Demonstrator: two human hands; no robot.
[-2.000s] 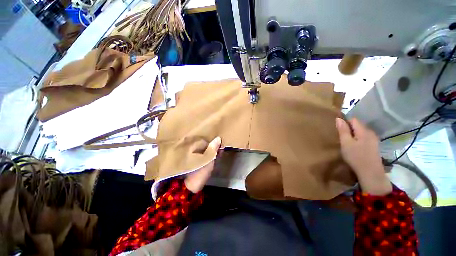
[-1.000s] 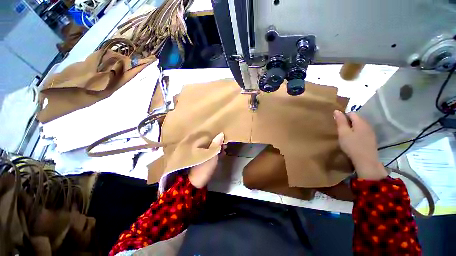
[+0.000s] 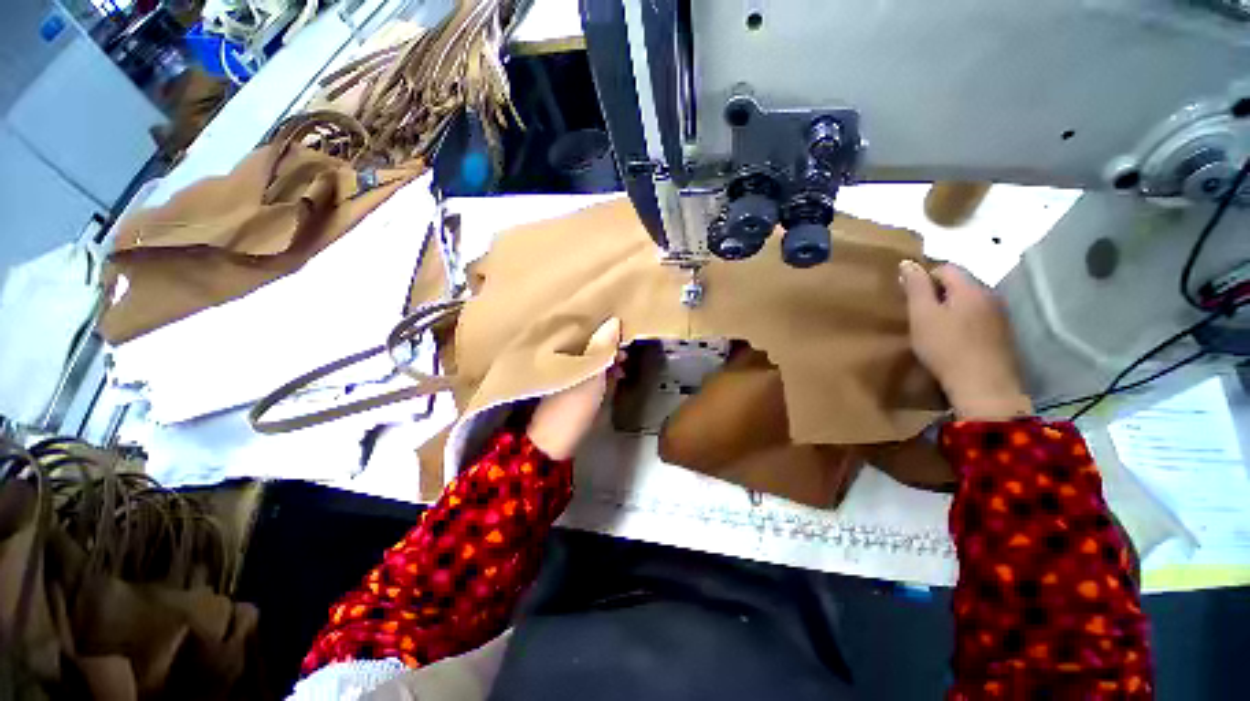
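Note:
A tan-brown bag panel (image 3: pixel 548 295) with a white reverse lies under the presser foot (image 3: pixel 692 290) of the sewing machine (image 3: pixel 960 89). Its centre seam runs toward the foot, and its near edge is a little in front of the foot. My left hand (image 3: pixel 583 400) pinches the panel's near edge left of the seam, with the white reverse showing at the fold. My right hand (image 3: pixel 960 336) holds the panel's right edge. A looped brown handle (image 3: pixel 343 400) sticks out at the left. The silvery needle plate (image 3: pixel 683 370) shows in front of the panel.
Brown pieces (image 3: pixel 226 247) lie on a white-backed stack (image 3: pixel 281 322) at the left. Strap bundles (image 3: pixel 425 82) lie behind. More brown pieces (image 3: pixel 130 603) are piled at the lower left. A black cable (image 3: pixel 1145 363) and papers (image 3: pixel 1186 452) are at the right.
The panel and both hands have moved away from me, toward the machine. The seam in front of the foot is shorter, and the needle plate and printed ruler edge now show.

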